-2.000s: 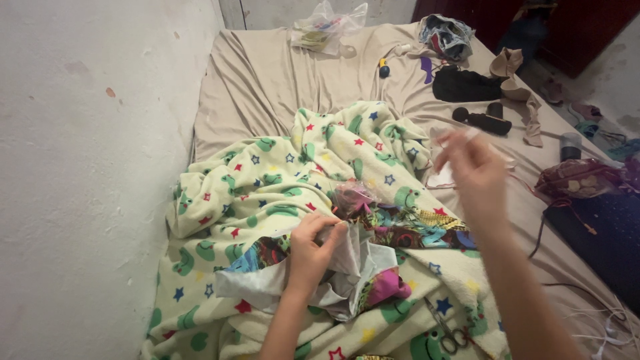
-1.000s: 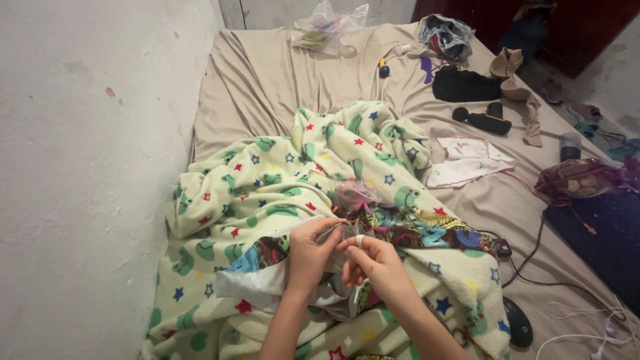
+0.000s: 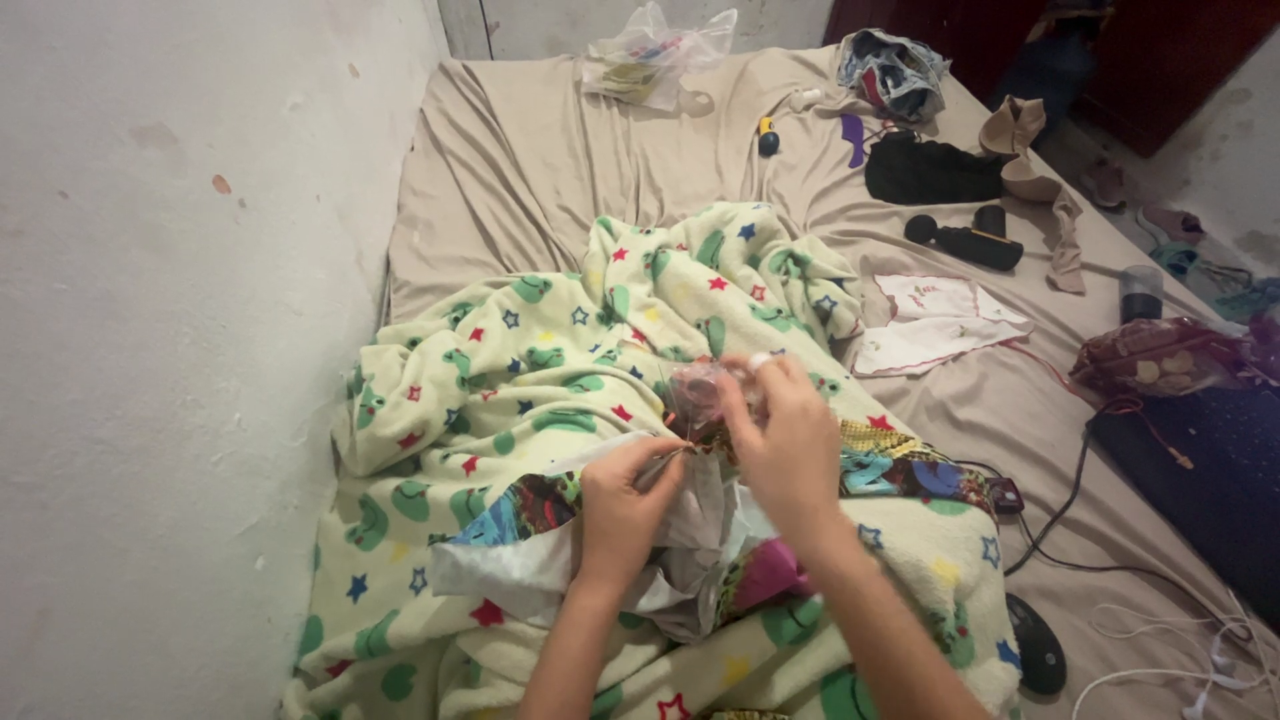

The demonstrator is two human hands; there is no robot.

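Observation:
Thumb and forefinger of my left hand (image 3: 628,505) pinch an edge of a colourful printed fabric with a pale grey-white reverse side (image 3: 510,575), spread over my lap area. Just above and to the right is my right hand (image 3: 785,440), blurred, its thumb and fingers close together; something white shows at a fingertip. A thin line, perhaps thread, runs near the left fingertips. Whether the right hand holds a needle or thread cannot be told. Behind the fingers rests a small clear plastic bag with pinkish contents (image 3: 697,390). Beneath lies a fleece blanket with frogs and stars (image 3: 560,350).
A plain wall (image 3: 200,300) rises at the left. On the beige bedsheet (image 3: 520,150) lie a plastic bag (image 3: 650,65), a white embroidered cloth (image 3: 935,320), a black massager (image 3: 965,243), black cloth (image 3: 930,170), a black computer mouse (image 3: 1035,645) and cables (image 3: 1075,490).
My right hand was raised out to the right, came down beside the left hand, and is now slightly above and right of it. The left hand stays at the fabric edge.

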